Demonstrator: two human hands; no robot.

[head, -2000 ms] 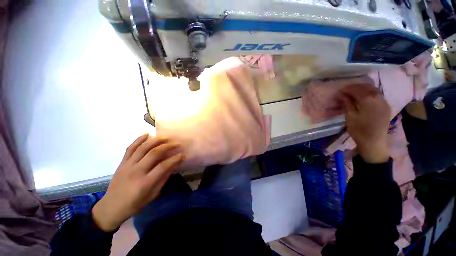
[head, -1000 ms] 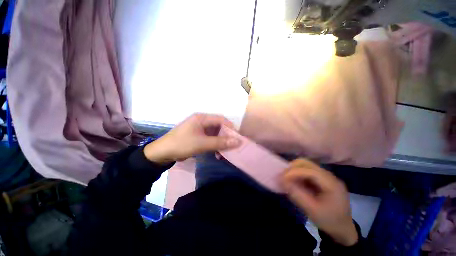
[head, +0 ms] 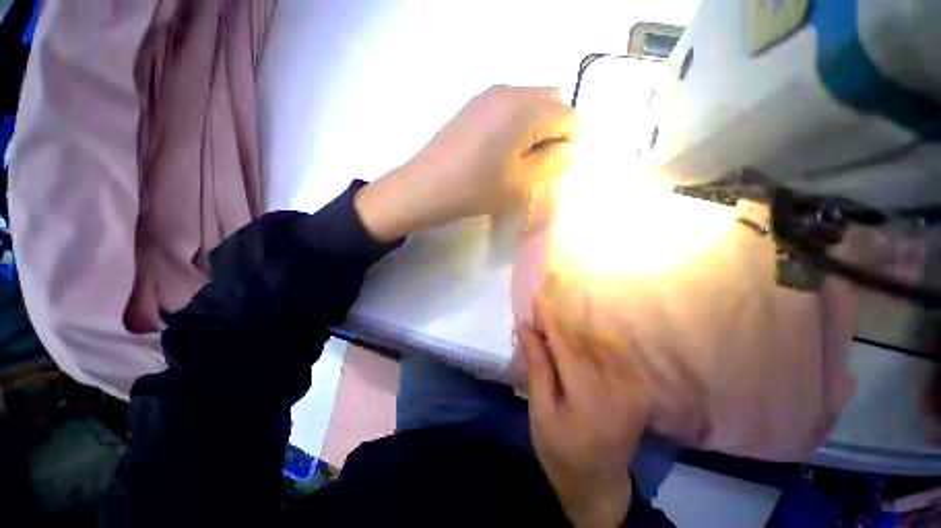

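Note:
A dusty-pink garment panel (head: 743, 361) lies on the white machine table below the sewing head (head: 784, 103). My right hand (head: 588, 392) lies on the panel's left part, fingers pointing up and left. My left hand (head: 485, 155) is at the panel's upper left edge, fingers bent, fingertips washed out by the lamp glare. Whether it pinches cloth or the pink strip cannot be told. The presser foot and needle area (head: 800, 242) shows dark beside the glare.
A tall draped heap of pink cloth (head: 72, 206) hangs at the left table edge (head: 433, 351). A pink piece (head: 361, 407) lies on a pale board near my lap. Blue crate parts show at the lower left.
The pink strip held between both hands is no longer distinguishable. My left hand has moved up to the panel's upper edge. My right hand has come onto the panel. The view has shifted.

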